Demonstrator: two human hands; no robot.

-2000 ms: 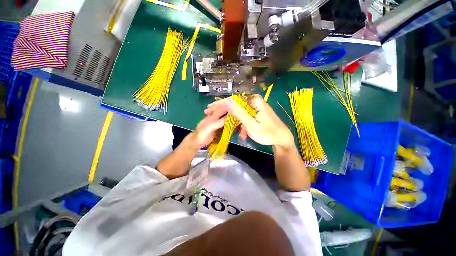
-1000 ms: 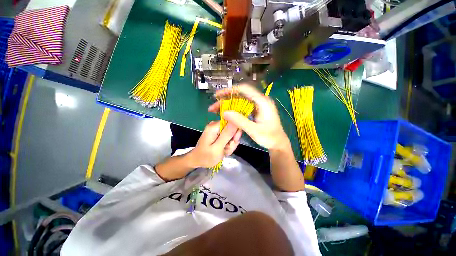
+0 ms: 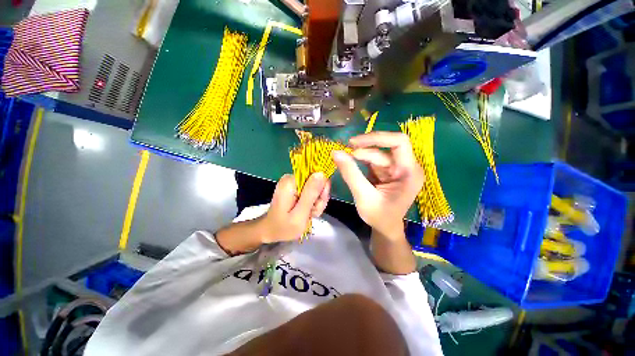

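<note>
A fanned handful of yellow wires [image 3: 311,161] stands in my left hand [image 3: 294,210], just in front of the crimping applicator [image 3: 296,104]. My left fingers and thumb are closed round its lower part. My right hand [image 3: 387,179] is at the bundle's upper right; its thumb and index finger are at the wire tips. Whether they pinch a wire is too small to tell. A left wire bundle [image 3: 217,90] lies fanned on the green mat, left of the machine. A narrower right wire bundle [image 3: 427,170] lies partly behind my right hand.
The grey machine head [image 3: 418,62] and orange-brown block [image 3: 322,38] stand above the applicator. Stray wires [image 3: 475,128] lie at the right. A blue bin [image 3: 512,233] with wrapped yellow bundles [image 3: 560,247] is at the right edge. Yellow tape [image 3: 253,76] marks the mat.
My left hand keeps hold of the wires, now fanned wider. My right hand has moved from round the bundle to its right side, and its fingers have opened from it.
</note>
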